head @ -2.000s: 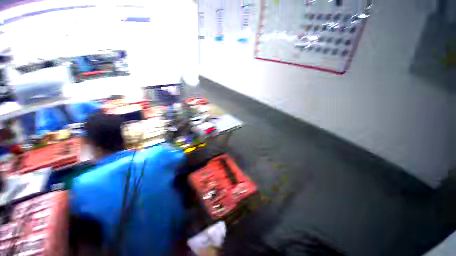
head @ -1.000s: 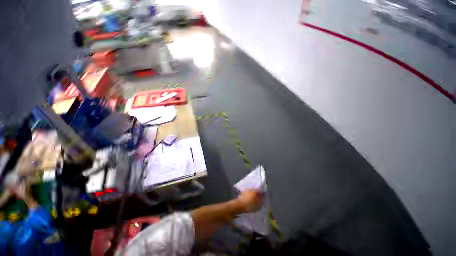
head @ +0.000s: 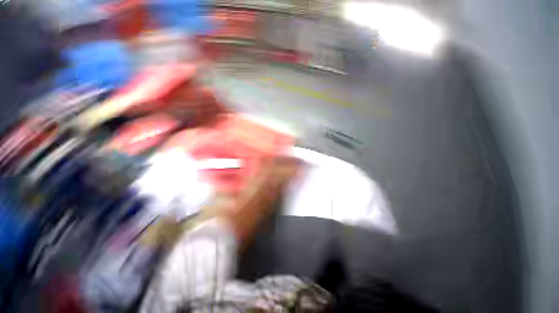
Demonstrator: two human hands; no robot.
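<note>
My left hand (head: 287, 170) is badly blurred near the middle of the view, at the end of a bare forearm and a white sleeve. It holds a white paper sheet (head: 340, 192) that reaches to the right, its far edge curved. The fingers cannot be made out, and no writing on the sheet is readable. My right hand is not in view.
Blurred red-orange trays (head: 230, 137) and white papers (head: 174, 183) lie just left of my arm. Blue-clothed shapes, likely people, show at the upper left. Grey floor (head: 441, 147) and a pale wall (head: 527, 92) are at the right.
The camera view has swung and blurred. My left hand and forearm appear higher and further left. The sheet shows as a broader white shape; the red-orange trays now appear beside my hand.
</note>
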